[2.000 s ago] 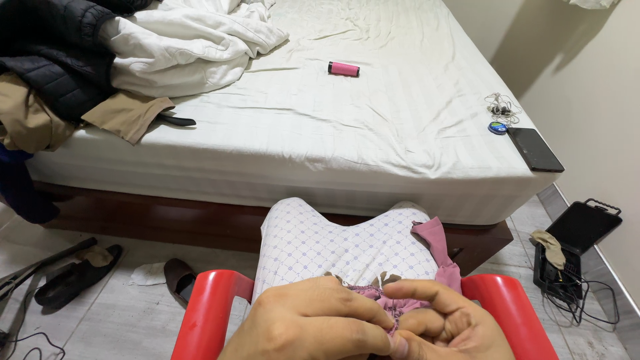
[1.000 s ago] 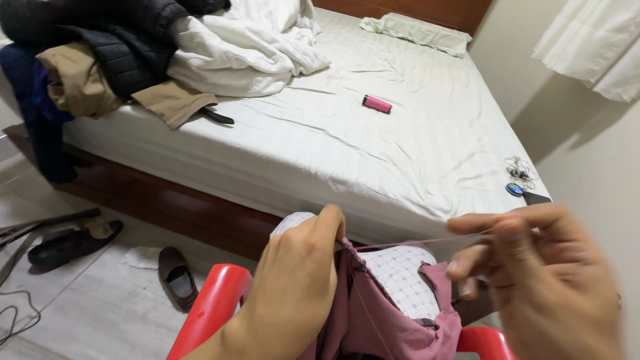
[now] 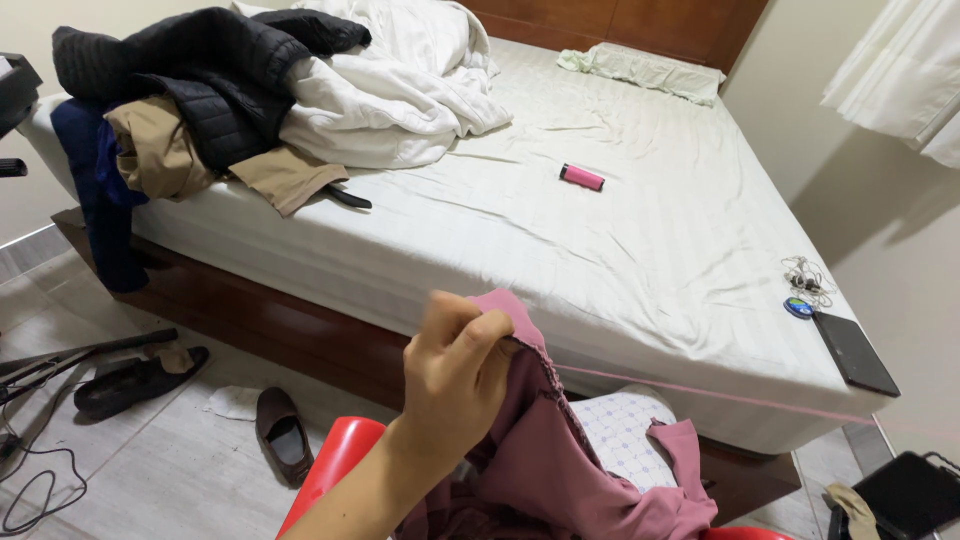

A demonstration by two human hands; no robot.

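My left hand (image 3: pixel 461 360) pinches the edge of a mauve cloth garment (image 3: pixel 540 450) near the bottom middle and holds it up. A dark, rough seam runs down the garment from my fingers. From that seam a pink thread (image 3: pixel 705 391) stretches taut to the right edge of the view. My right hand is out of view, so what it holds is hidden. Beneath the garment lies a white cushion with a blue pattern (image 3: pixel 622 431), between the red plastic chair arms (image 3: pixel 337 457).
Ahead is a bed with a white sheet (image 3: pixel 480 225), bearing a pink cylinder (image 3: pixel 581 177), a black jacket (image 3: pixel 217 82), a black tablet-like device (image 3: pixel 855 352) and tangled earphones (image 3: pixel 806 279). Brown shoes (image 3: pixel 283 435) and cables (image 3: pixel 45 480) lie on the floor. An open black case (image 3: pixel 911 491) is at lower right.
Both hands were together low at the garment, then moved apart. My right hand has since gone out of view on the right, with the thread stretched after it. My left hand holds the garment's edge up.
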